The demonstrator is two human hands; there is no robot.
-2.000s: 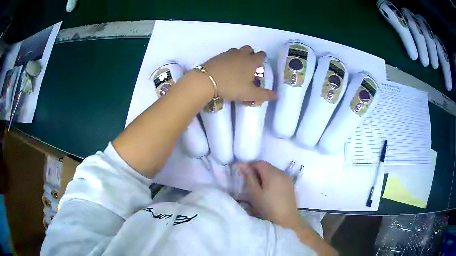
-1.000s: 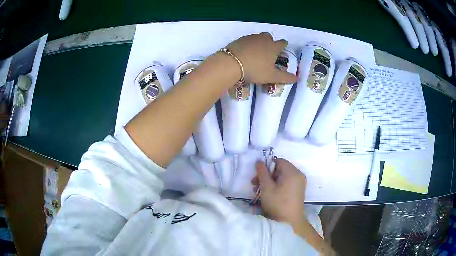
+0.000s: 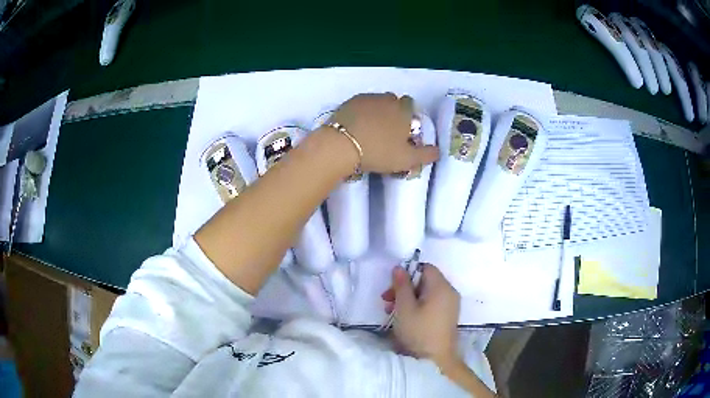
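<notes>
Several white handheld devices (image 3: 465,179) with gold panels lie side by side on a white work sheet (image 3: 436,299). My left hand (image 3: 387,134), with a ring and bracelet, is on the head of one device (image 3: 405,214) right of the middle and covers much of its panel. Its palm side is hidden. My right hand (image 3: 424,307) holds a lead plug (image 3: 415,259) between thumb and fingers at that device's handle end. I cannot tell if the plug touches it. Thin white leads (image 3: 336,291) run from handle ends at the left toward my body.
At the right lie a printed record sheet (image 3: 580,183), a pen (image 3: 562,260) and a yellow slip (image 3: 615,281). Loose devices (image 3: 615,47) lie on the green belt (image 3: 350,35), upper right, with one upper left. A printed sheet (image 3: 35,155) lies far left, above an open carton (image 3: 39,311).
The two rightmost devices stand apart from the one under my left hand. My right hand has moved from the leads at the middle to the right and holds a plug. The camera view has shifted.
</notes>
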